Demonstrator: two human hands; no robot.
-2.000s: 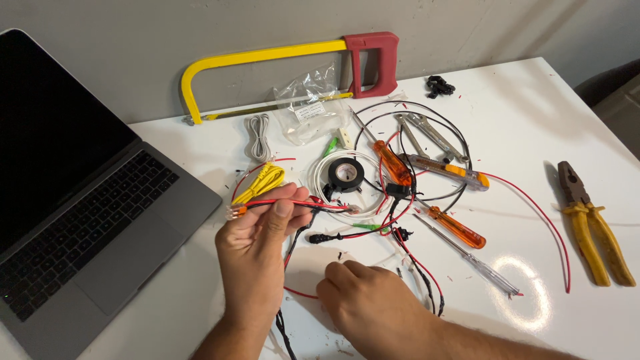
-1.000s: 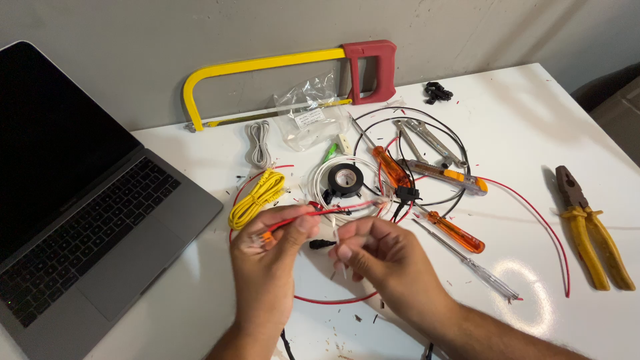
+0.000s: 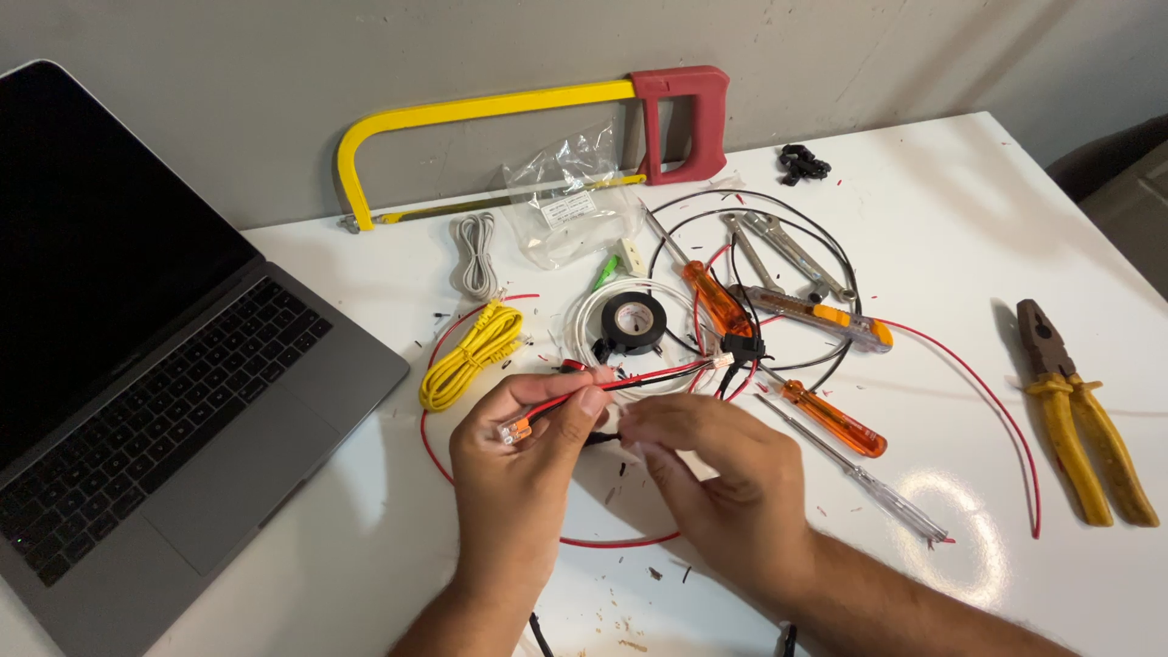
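Note:
Between its thumb and fingers my left hand [image 3: 529,456] holds a red and black wire pair [image 3: 639,375]. A clear and orange lever connector [image 3: 515,431] sits at the near end of the pair, by my left palm, and a small white connector [image 3: 722,361] at the far end. My right hand [image 3: 721,484] has its fingertips pinched around the end of a thin black piece [image 3: 600,439] close to my left fingertips; its fingers hide most of what they grip. A roll of black electrical tape [image 3: 633,322] lies just beyond both hands, on a coil of white wire [image 3: 584,319].
An open laptop [image 3: 228,438] stands at left, beside a yellow cable bundle [image 3: 470,356] and a grey one [image 3: 475,255]. A hacksaw [image 3: 493,102] leans on the wall. Orange-handled screwdrivers [image 3: 835,418], a utility knife [image 3: 812,315], wrenches [image 3: 794,251] and yellow-handled pliers [image 3: 1072,420] lie right.
My right hand has risen from the tabletop to beside my left fingertips. My left hand keeps hold of the red and black wires, now lower and further right than two seconds ago.

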